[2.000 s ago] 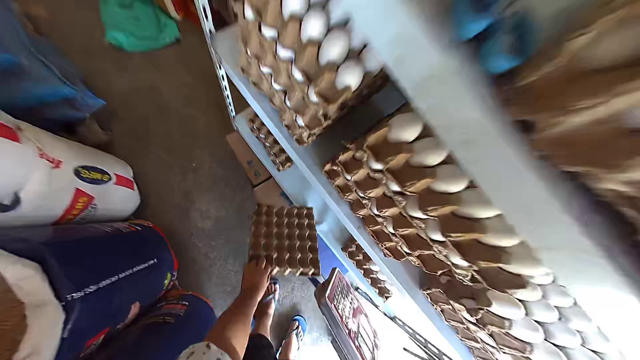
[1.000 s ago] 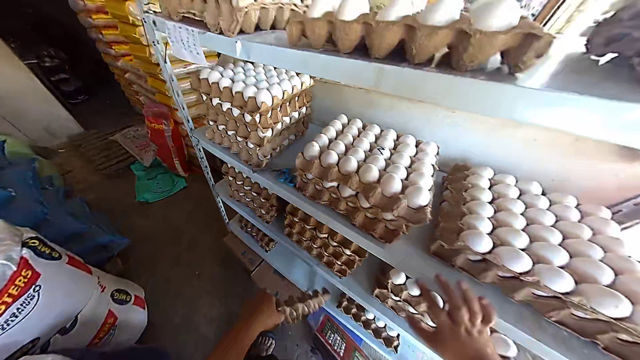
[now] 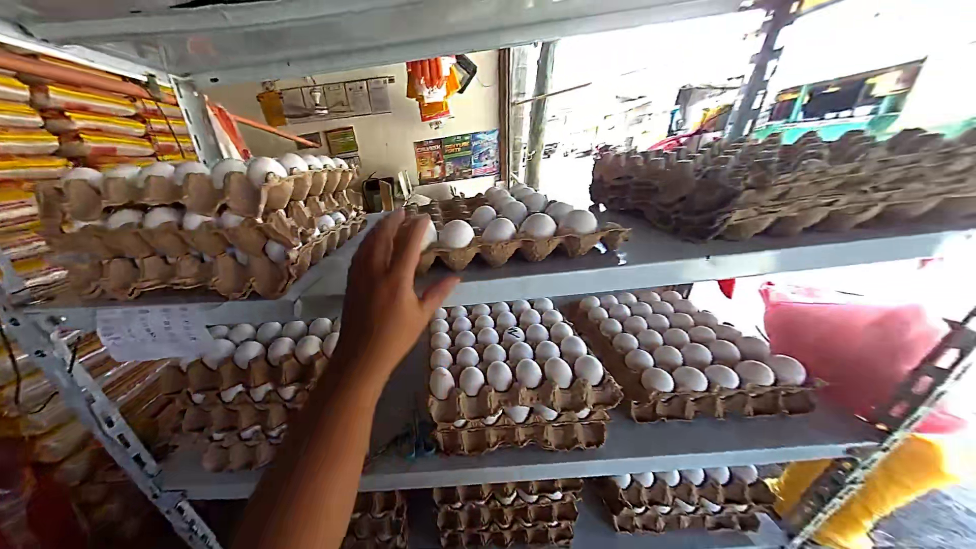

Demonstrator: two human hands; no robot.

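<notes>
My left hand [image 3: 389, 286] is raised at the upper shelf, thumb apart from the fingers. Its fingertips overlap the front left corner of a pulp egg tray [image 3: 496, 255], beside a white egg [image 3: 457, 234]; whether they touch an egg cannot be told. White eggs fill only part of that tray, and bare cups show at its back left. To the left stands a stack of filled egg trays [image 3: 229, 267]; to the right lies a stack of pulp trays [image 3: 762, 191] with no eggs visible. My right hand is out of view.
The middle shelf [image 3: 648, 446] bears several stacks of egg trays [image 3: 522, 438], and more trays [image 3: 507, 515] are below. Slotted metal posts [image 3: 114, 435] stand at both sides. A paper sheet [image 3: 152, 333] hangs from the upper shelf's edge. Another shelf [image 3: 381, 38] is overhead.
The view has swung up to the upper shelf. My left hand, which held a pulp tray low down, is now raised without it. My right hand has gone out of view.
</notes>
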